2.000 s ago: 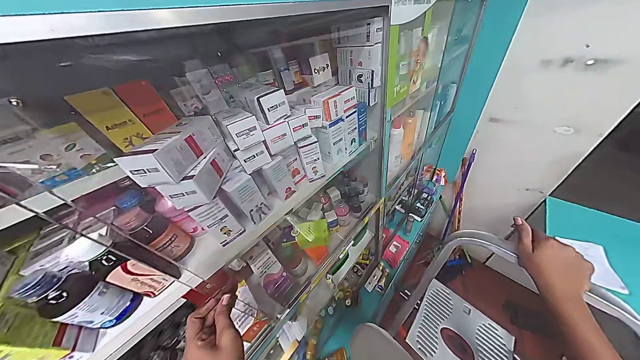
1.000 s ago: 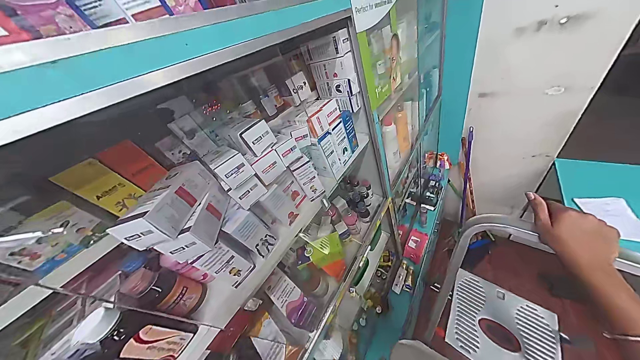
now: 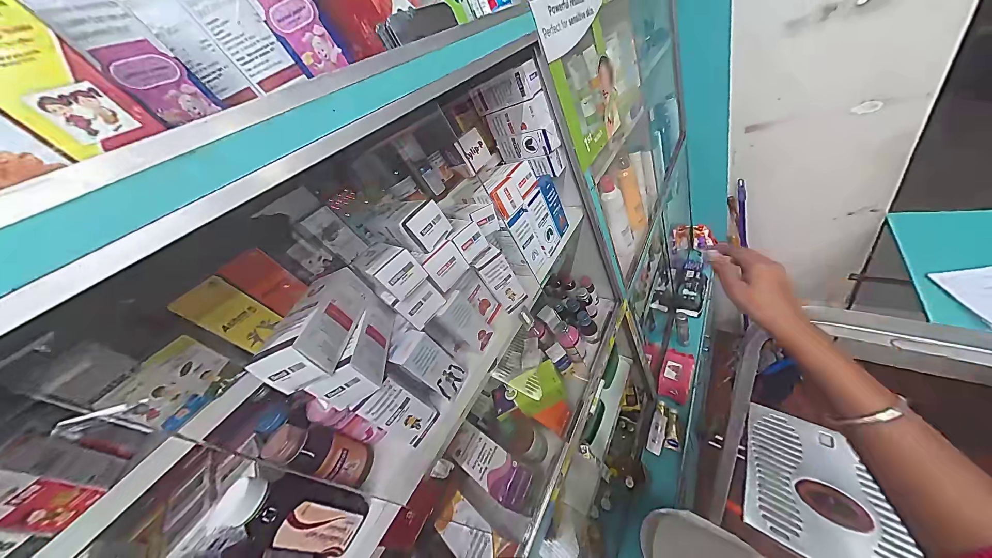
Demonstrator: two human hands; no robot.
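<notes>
My right hand (image 3: pixel 756 287), with a metal bangle on its wrist, reaches forward to the far end of the glass-fronted cabinet. Its fingertips are at the edge of a sliding glass pane (image 3: pixel 686 194), near small colourful packets (image 3: pixel 692 236) on a teal ledge; whether they touch the pane or hold something cannot be told. My left hand is out of view. Behind glass on the left, white medicine cartons (image 3: pixel 395 271) are stacked on a shelf, with dark bottles (image 3: pixel 337 453) below them.
A metal-framed chair (image 3: pixel 821 480) with a perforated panel stands at the lower right. Behind it, a teal table (image 3: pixel 922 256) carries a white paper (image 3: pixel 969 291). Pink packs (image 3: pixel 676 376) lie on the low ledge. Leaflets (image 3: pixel 155 74) stand on the cabinet's top at upper left.
My right hand has left the chair's metal frame and moved left and forward to the cabinet's far end. My left hand, low by the glass two seconds ago, is out of view.
</notes>
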